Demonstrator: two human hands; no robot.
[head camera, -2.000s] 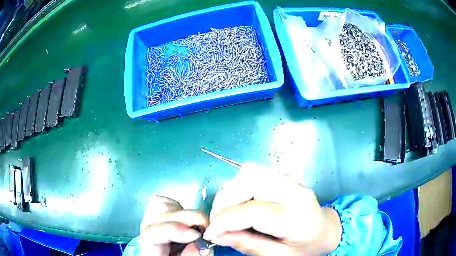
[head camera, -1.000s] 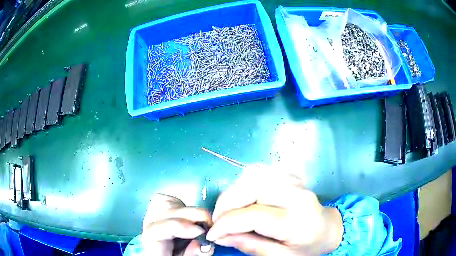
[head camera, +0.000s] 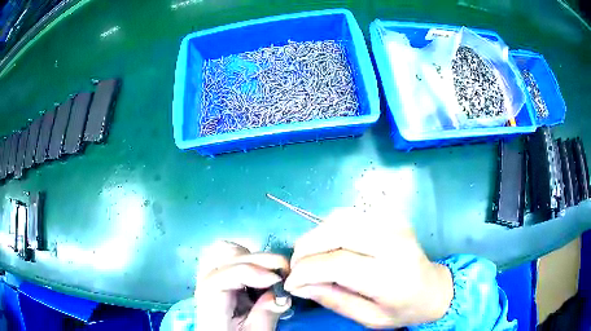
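My left hand (head camera: 236, 281) and my right hand (head camera: 369, 268) meet at the bottom centre. My left fingers grip a small dark piece (head camera: 280, 291), perhaps the end of a black housing; most of it is hidden by the fingers. My right fingertips press against the same piece. Thin silver tweezers (head camera: 291, 208) stick out up and left from behind my right hand; whether the hand holds them is hard to tell. The blown-out light hides finger detail.
A large blue bin (head camera: 278, 132) of thin metal pins stands ahead. A middle blue bin (head camera: 466, 134) holds a clear bag of small fittings, beside a smaller bin (head camera: 558, 106). Black housings lie in rows at left (head camera: 71, 123) and at right (head camera: 510, 184).
The view has shifted slightly, so bins sit lower and further right. Both hands stay together on the dark piece, with only small finger movement.
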